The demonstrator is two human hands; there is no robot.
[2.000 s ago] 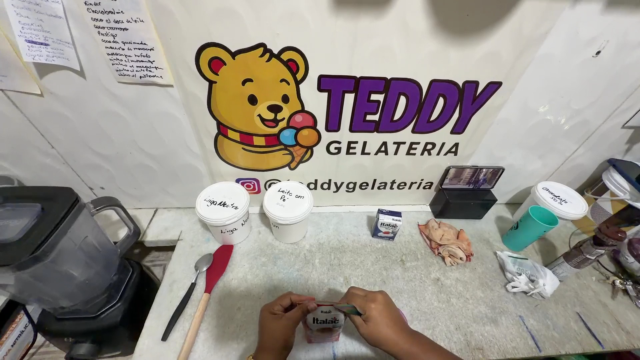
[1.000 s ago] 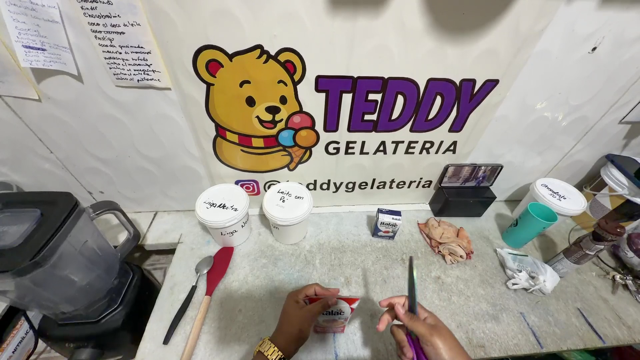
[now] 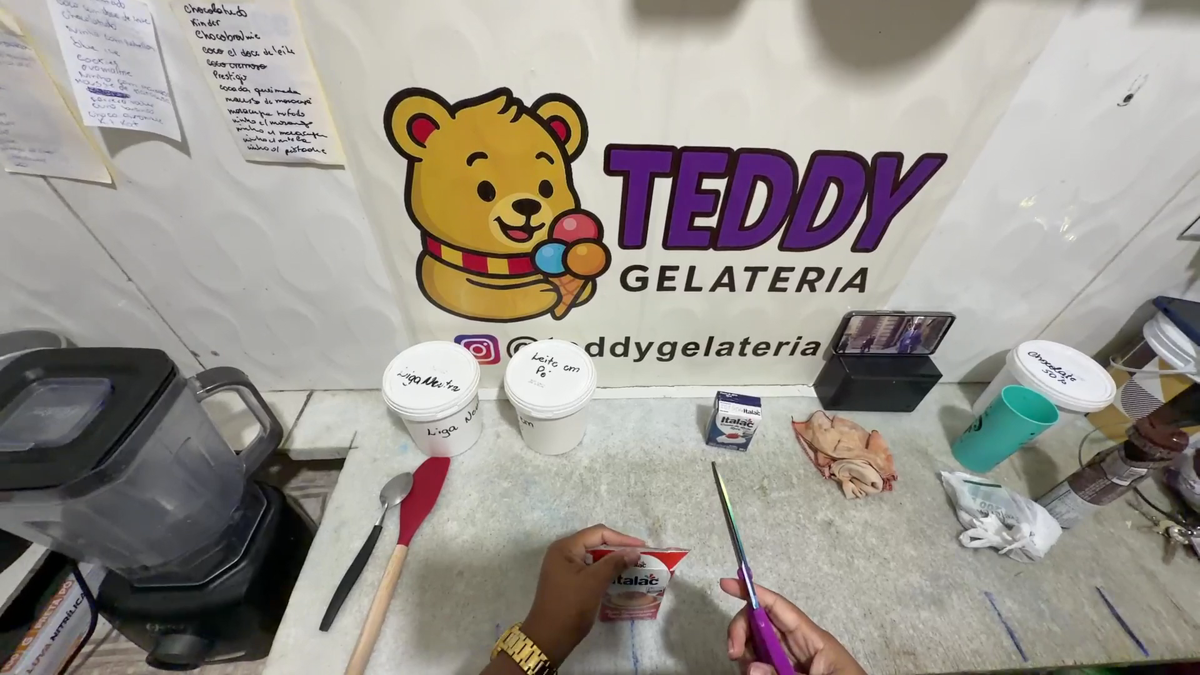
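Note:
My left hand point(image 3: 583, 586), with a gold watch at its wrist, grips a small red and white carton point(image 3: 641, 589) upright near the counter's front. The carton's top flap is spread to both sides. To its right, my right hand point(image 3: 783, 628) holds scissors point(image 3: 743, 572) by the purple handles, with the slim, shiny blades closed and pointing away from me. The blades are apart from the carton. Beyond them stands a small blue and white carton point(image 3: 734, 422). A spoon with a black handle point(image 3: 364, 548) and a red spatula with a wooden handle point(image 3: 403, 548) lie to the left.
Two white lidded tubs point(image 3: 433, 398) stand by the wall, and a blender point(image 3: 141, 487) is at far left. On the right are a crumpled cloth point(image 3: 847, 453), a phone point(image 3: 891, 334) propped on a black box, a teal cup point(image 3: 1006, 428), a lidded tub and a knotted plastic bag point(image 3: 999, 516).
Two seconds ago both hands were together at the carton. My right hand has moved off to the right, and the scissors in it now show clearly. My left hand has kept hold of the carton.

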